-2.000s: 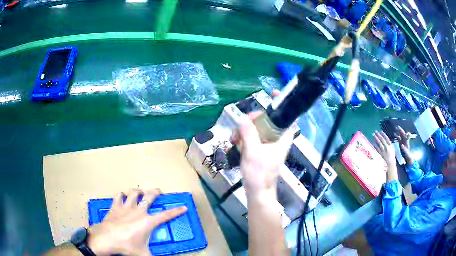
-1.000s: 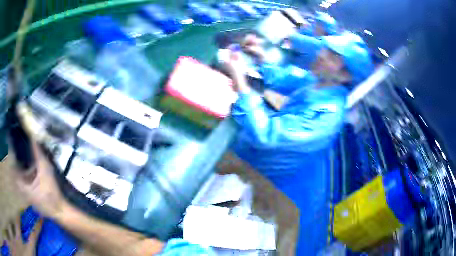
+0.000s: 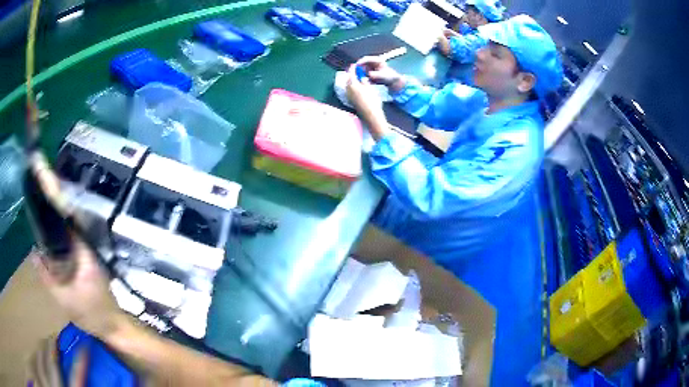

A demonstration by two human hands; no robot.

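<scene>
My right hand (image 3: 79, 291) is at the left, blurred, closed around the black-and-tan electric screwdriver (image 3: 49, 208), which hangs from a yellow cord in front of the feeders. The screwdriver's tip cannot be made out. My left hand (image 3: 53, 369) is at the bottom left, blurred and cut off by the edge. Its fingers are apart at a blue unit (image 3: 102, 363), also cut off; whether they touch it is unclear. The unit is by the tan cardboard mat (image 3: 21, 306). Two white-grey screw feeders (image 3: 185, 181) stand side by side right of the screwdriver.
A red-pink-lidded tin box (image 3: 310, 136) stands beyond the feeders. Blue units (image 3: 151, 69) lie in a row on plastic bags (image 3: 177, 125). A coworker in blue (image 3: 461, 159) sits at the right. A carton (image 3: 477, 329) with white card and a yellow box (image 3: 597, 306) are lower right.
The view has swung right, so my hands and the feeders now stand at the left. The screwdriver stays in my right hand. The coworker and carton have come fully into view.
</scene>
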